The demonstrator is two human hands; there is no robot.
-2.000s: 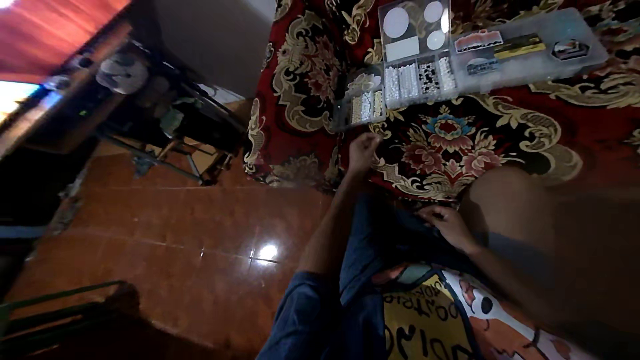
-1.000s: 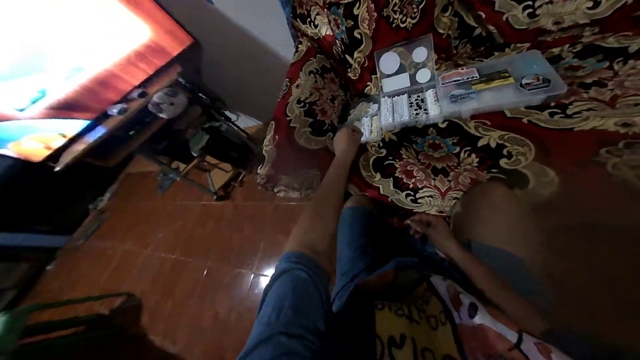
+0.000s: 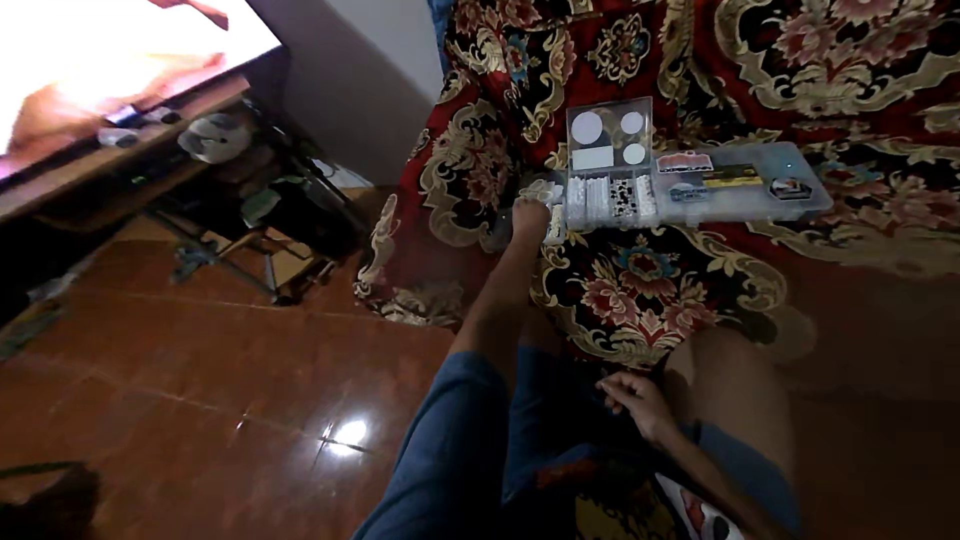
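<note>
My left hand [image 3: 530, 217] reaches over a small clear plastic bead tray [image 3: 556, 225] on the patterned couch cover; its fingertips are hard to make out among the pale contents. Right beside it stands an open clear plastic bead organizer [image 3: 611, 225], with white and black-and-white beads in its compartments and round white pieces behind its raised lid [image 3: 609, 135]. Low over my lap, my right hand [image 3: 634, 397] has its thumb and fingers curled close together; whether something small is between them cannot be seen.
A long translucent plastic case [image 3: 799, 161] with stickers lies right of the organizer. The red floral couch cover [image 3: 645, 300] runs under everything. At the left, a lit screen [image 3: 135, 60] stands on a wooden stand [image 3: 217, 94] above the tiled floor [image 3: 187, 450].
My left hand has moved from the couch edge in front of the trays to over the small bead tray. My right hand has stayed low over my lap. The view has shifted.
</note>
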